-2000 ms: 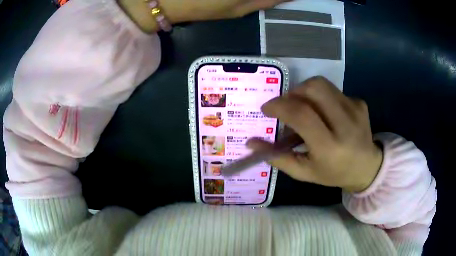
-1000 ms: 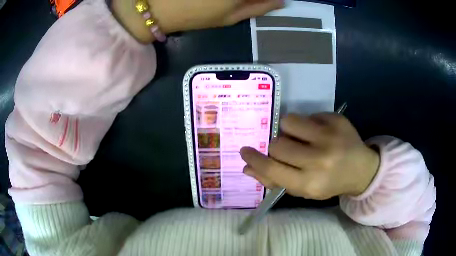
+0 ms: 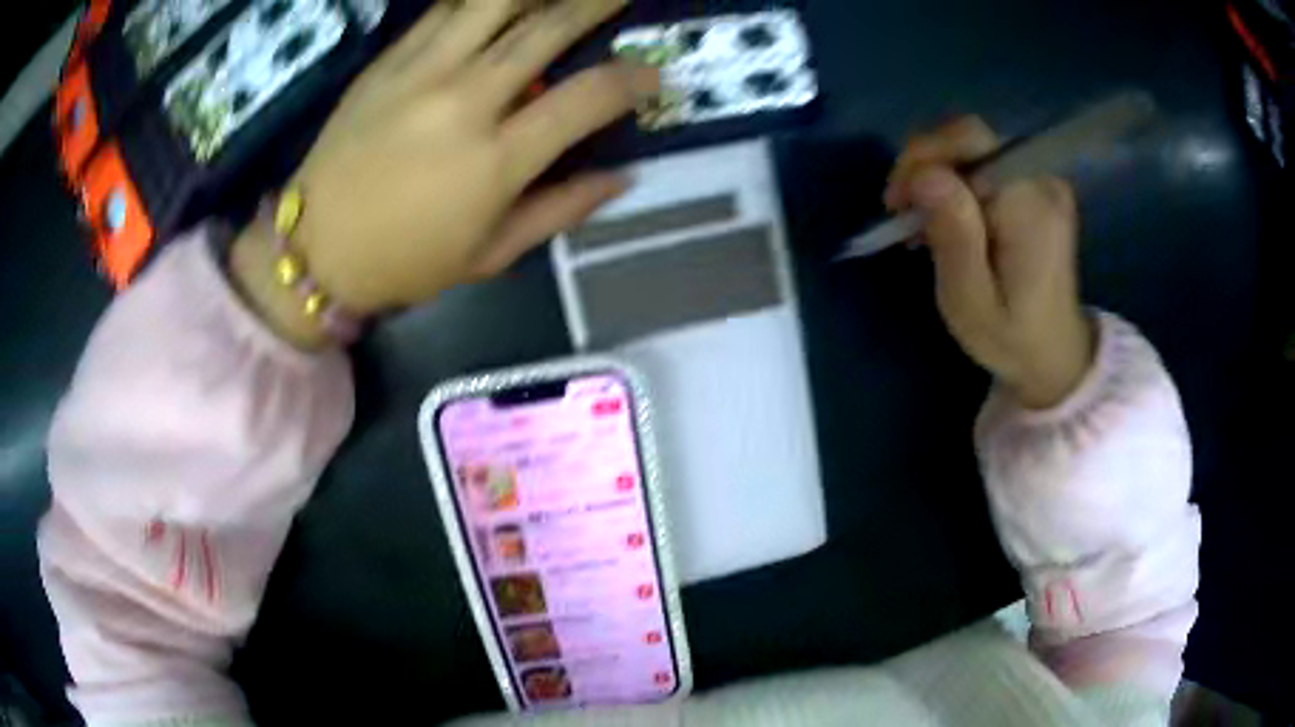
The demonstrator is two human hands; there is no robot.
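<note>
My right hand (image 3: 994, 263) holds slim tweezers (image 3: 888, 234), tips pointing left, above the black table right of the backing sheet (image 3: 739, 440). The sheet carries a narrow and a wide grey strip (image 3: 682, 284). My left hand (image 3: 426, 164) is spread at the upper left, its fingertips at the left end of a device unit (image 3: 731, 71) with a white, black-spotted circuit board. The fingers hide that end, and whether they grip it I cannot tell. A smartphone (image 3: 561, 547) with a lit list lies below, overlapping the sheet's left edge.
Several more black units with orange ends (image 3: 114, 213) lie at the upper left, close beside my left hand. Part of another black and orange item (image 3: 1253, 85) shows at the upper right edge. My pink sleeves flank the phone and sheet.
The view has shifted up, showing the units. My right hand has left the phone for the right side of the sheet, with the tweezers now pointing left. My left hand shows fully at the unit.
</note>
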